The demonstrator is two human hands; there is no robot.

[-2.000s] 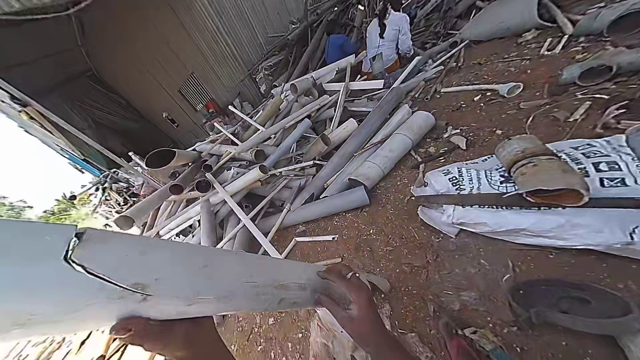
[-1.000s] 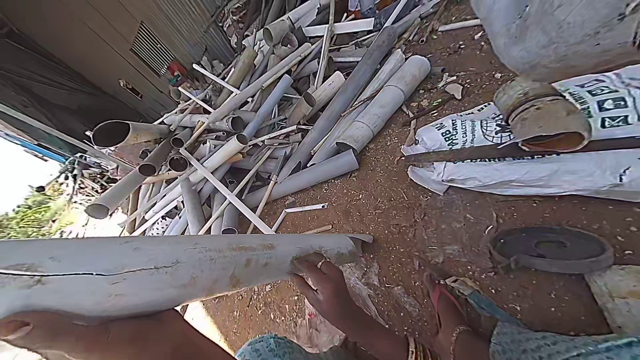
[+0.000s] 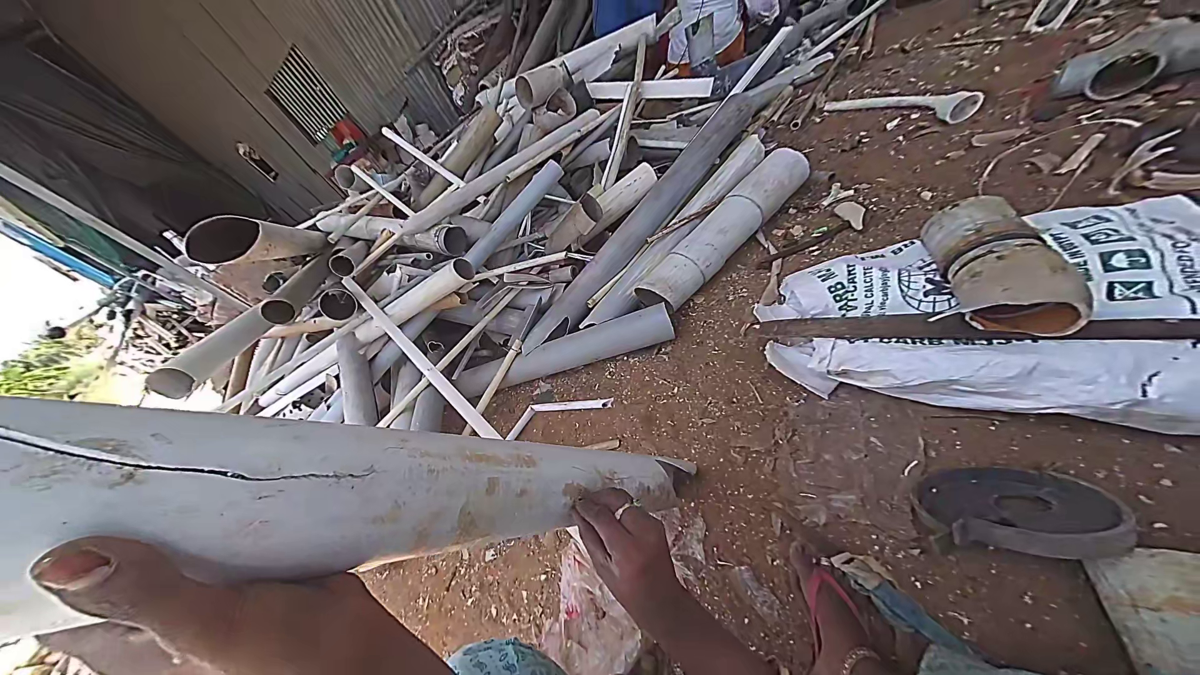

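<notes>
A wide grey plastic pipe (image 3: 356,487) with a long dark crack crosses the lower left of the head view, its far end broken and jagged. My left hand (image 3: 150,600), large at the lower left, grips the near part, thumb along its side and fingers hidden beneath or behind. Near the broken end, my right hand (image 3: 633,553) has its fingers curled on the pipe's lower side, with a ring on one finger. Beyond the pipe lies a big heap of plastic pipes and strips (image 3: 525,244).
Printed white sacks (image 3: 984,375) lie at the right, bearing a short pipe elbow (image 3: 1017,267) and a long dark bar. Below them rests a round dark disc (image 3: 1022,511). A sandalled foot (image 3: 830,609) stands nearby. Another person (image 3: 703,37) is behind the heap.
Between two and one seconds ago, the left hand came further into view along the pipe, and more of the crack came to show. The view has shifted.
</notes>
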